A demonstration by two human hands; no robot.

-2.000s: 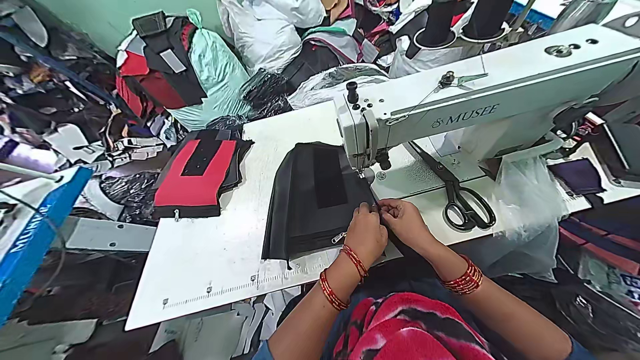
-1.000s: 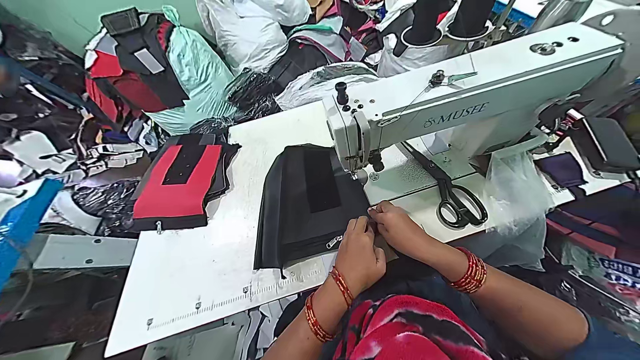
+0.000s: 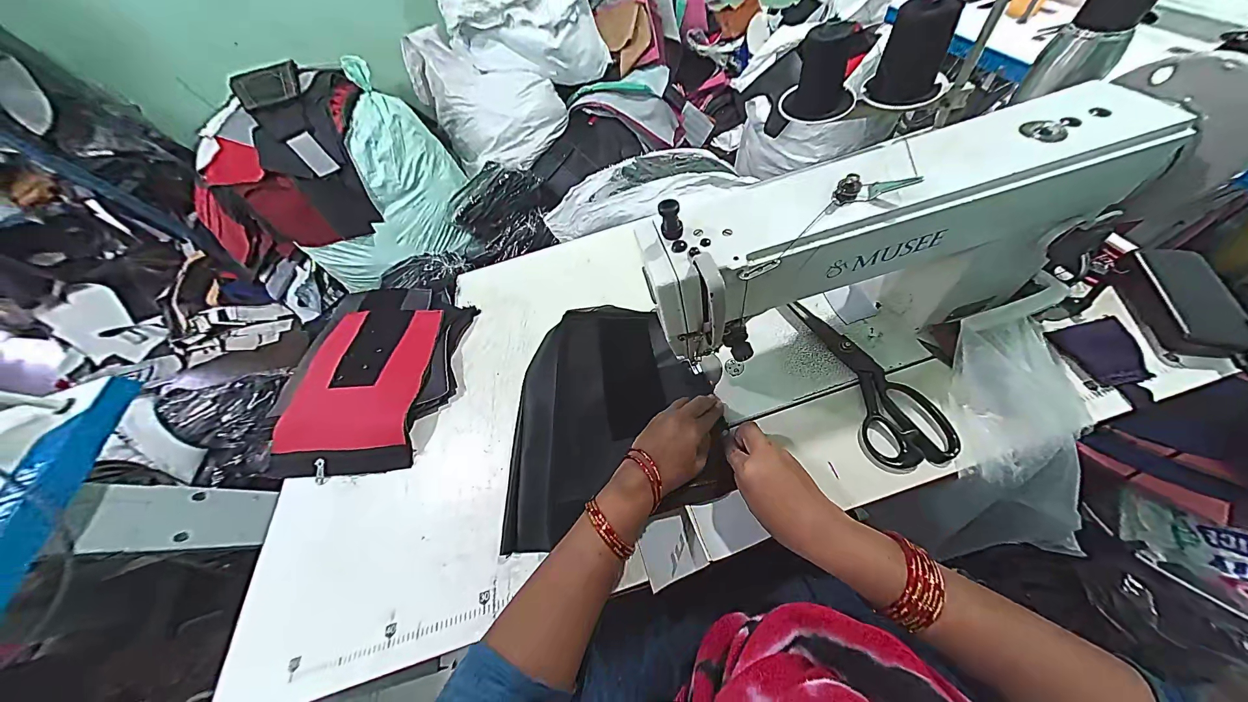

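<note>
A black fabric panel (image 3: 585, 419) lies on the white table of a sewing machine (image 3: 916, 224), its right edge by the needle and presser foot (image 3: 697, 366). My left hand (image 3: 678, 439) rests on the panel's right part just below the foot, fingers bent onto the fabric. Close to its right, my right hand (image 3: 765, 468) pinches the panel's edge between thumb and fingers. Black-handled scissors (image 3: 902, 419) lie right of my hands on the machine bed. Further left sits a stack of red and black fabric pieces (image 3: 361, 390) with a zipper pull at its lower edge.
Black thread cones (image 3: 824, 73) stand behind the machine arm. A clear plastic bag (image 3: 1019, 419) hangs at the table's right. Behind the table are a pale green sack (image 3: 400, 175), white sacks (image 3: 497, 88) and fabric scraps. Ruler marks (image 3: 390, 632) run along the table's front edge.
The black panel has turned and shifted beneath my hands, and the zipper seen on its lower edge earlier is out of sight. My left hand has moved up, closer to the presser foot.
</note>
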